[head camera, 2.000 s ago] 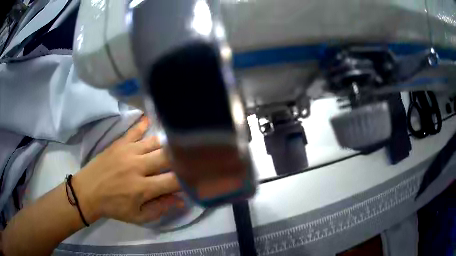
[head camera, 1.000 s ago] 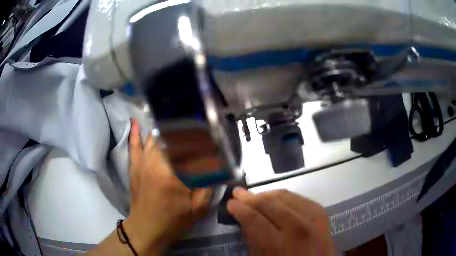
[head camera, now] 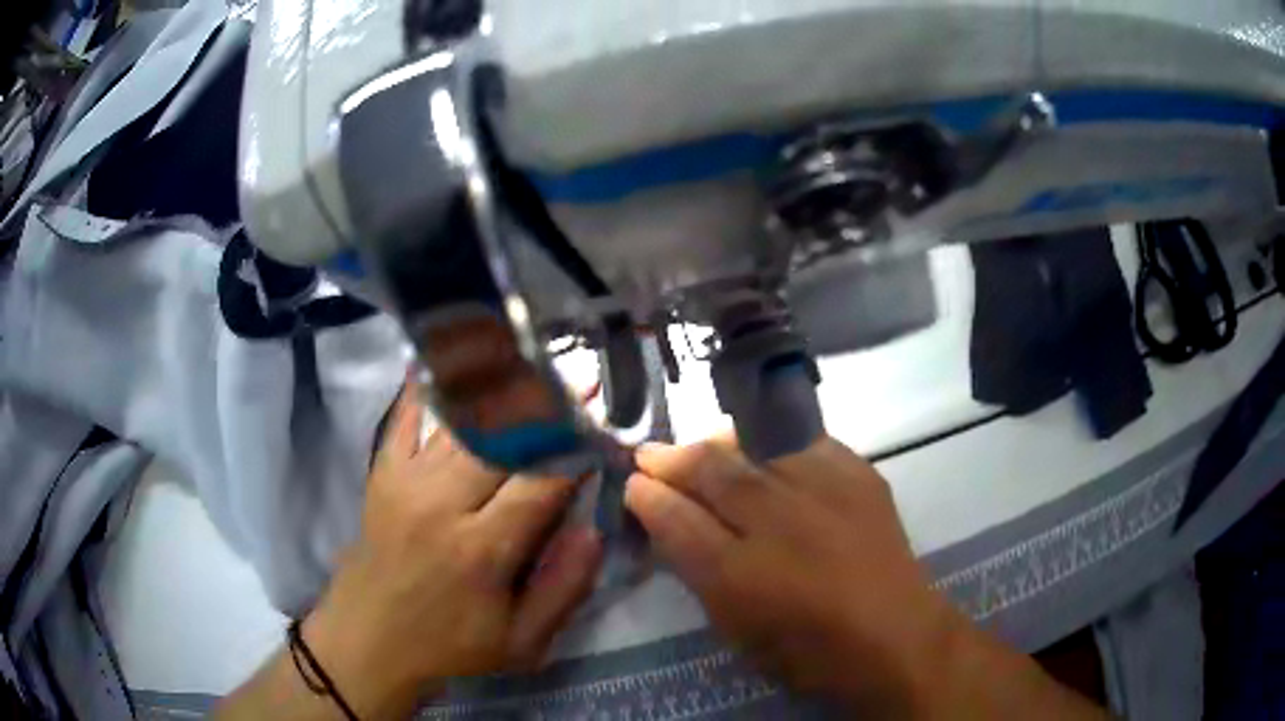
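Note:
The light grey garment panel (head camera: 183, 338) runs from the left to the sewing machine's needle area. A narrow dark strip (head camera: 612, 510) lies between my hands below the machine's head. My left hand (head camera: 458, 542) presses on the cloth, its fingertips partly hidden behind the shiny guard (head camera: 451, 268). My right hand (head camera: 775, 549) pinches the cloth edge and strip in front of the lit needle area. The needle tip cannot be made out.
The white machine head (head camera: 677, 71) with a blue stripe spans the top. Dark spare strips (head camera: 1050, 317) and black-handled scissors (head camera: 1185, 289) lie at right. A printed ruler (head camera: 1043, 563) runs along the table's front edge. More grey and dark pieces (head camera: 141, 141) are heaped at left.
My right hand has come in from the front and taken hold of the cloth edge. My left hand has moved right. The dark strip no longer hangs over the front edge. The camera view has shifted.

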